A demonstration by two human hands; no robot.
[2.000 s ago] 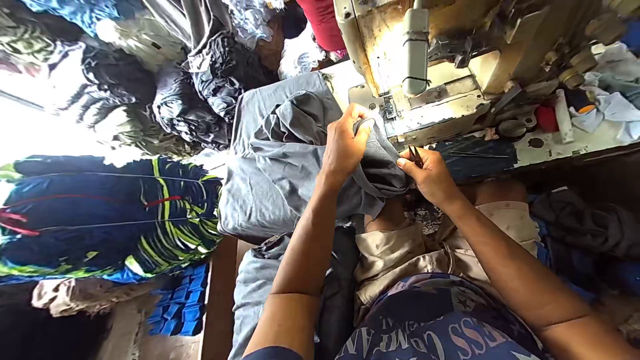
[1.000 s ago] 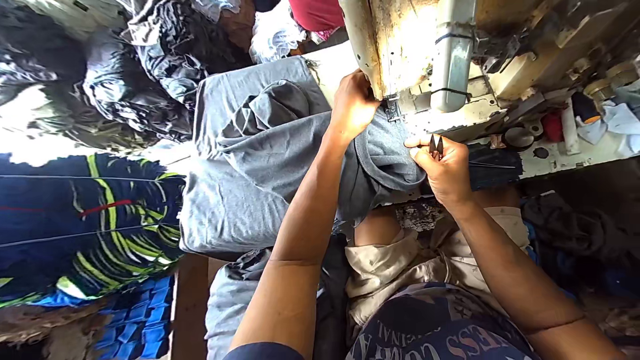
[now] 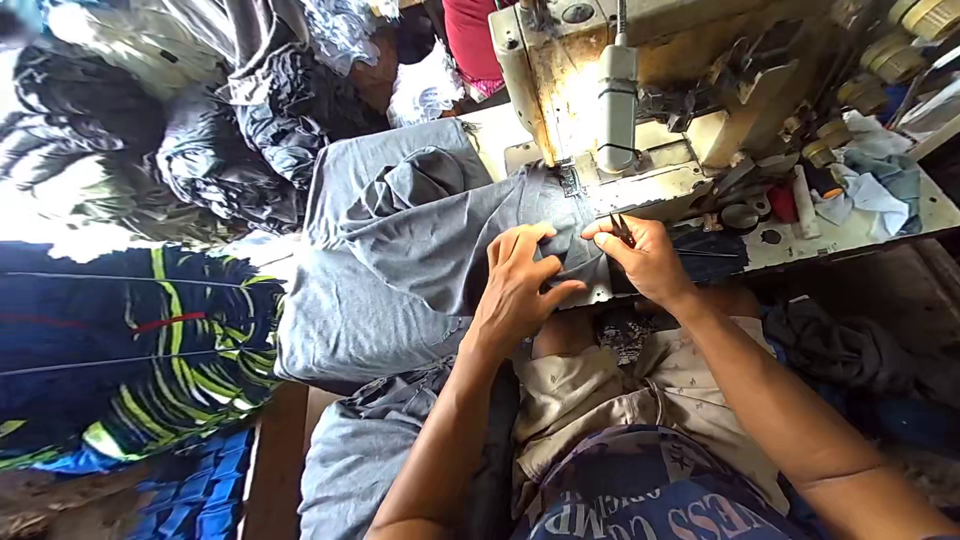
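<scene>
A grey knit garment lies over the bed of an industrial sewing machine, its upper edge at the presser foot. My left hand rests on the garment left of the foot, fingers spread and slightly bent. Near the cloth's right edge, my right hand holds small dark thread snips, their tips pointing up toward the machine. Its thumb and index finger are close together by the cloth; whether they pinch it is unclear. A white lamp hangs right of the needle area.
Folded grey fabric is stacked under the garment, left of the machine. Tied navy and lime striped bundles lie at far left, with dark cloth bundles behind. Scraps and a small red item sit on the table at right.
My left hand has come away from the needle area, down toward me, and its fingers have spread on the cloth. My right hand still has the snips.
</scene>
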